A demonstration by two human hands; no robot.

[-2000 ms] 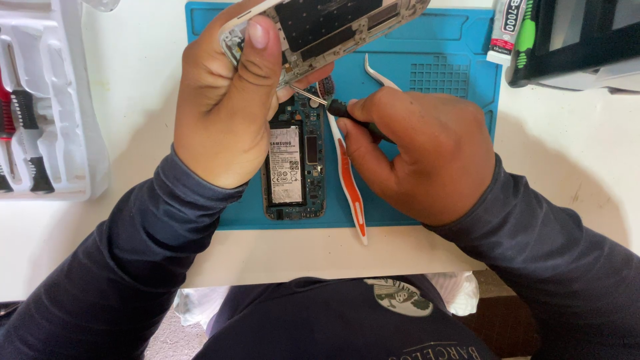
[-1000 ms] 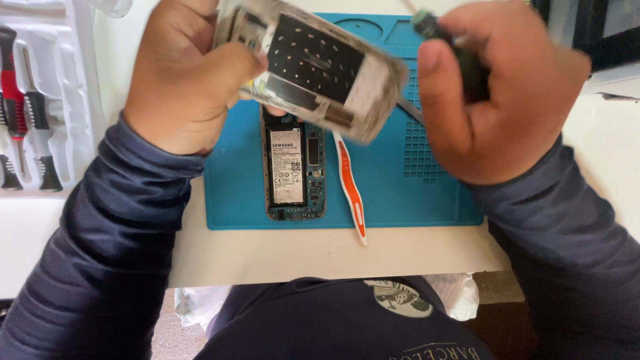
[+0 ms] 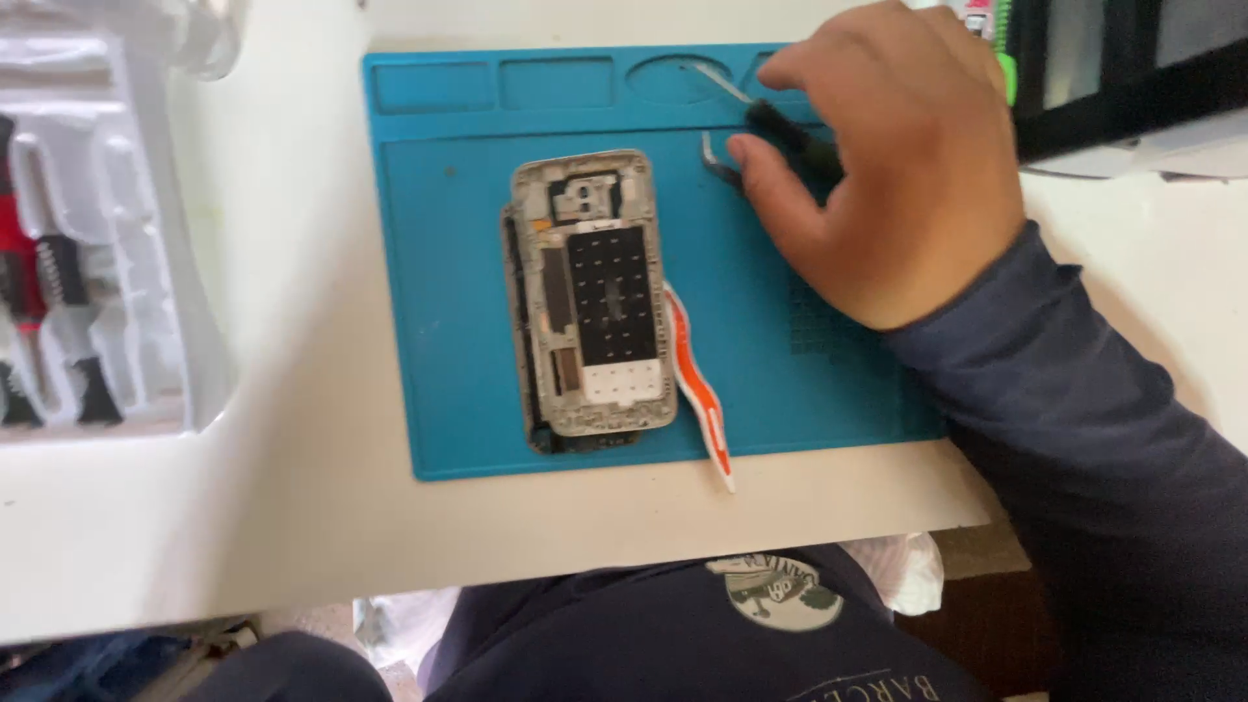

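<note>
A phone mid-frame (image 3: 556, 205) lies with its inner side up on a blue silicone repair mat (image 3: 453, 322), on top of the phone's lower assembly (image 3: 519, 322), whose edge shows at the left and bottom. My right hand (image 3: 887, 175) is over the mat's upper right, thumb and fingers apart around a screwdriver (image 3: 780, 127) with a dark handle; whether it still touches the handle is unclear. Bent-tip tweezers (image 3: 712, 161) lie just by the thumb, partly hidden. The orange and white handle of a toothbrush (image 3: 697, 385) sticks out beside the frame. My left hand is out of view.
A white plastic tray (image 3: 166, 292) with red and black screwdrivers (image 3: 66, 273) stands at the left. A black-framed object (image 3: 1082, 78) is at the upper right, with a tube and something green beside it. The white table's front edge (image 3: 292, 609) runs below the mat.
The phone frame, held in my left hand before, now lies on the lower assembly. My left hand has left the view. My right hand, raised with the screwdriver a second ago, is now over the mat's upper right.
</note>
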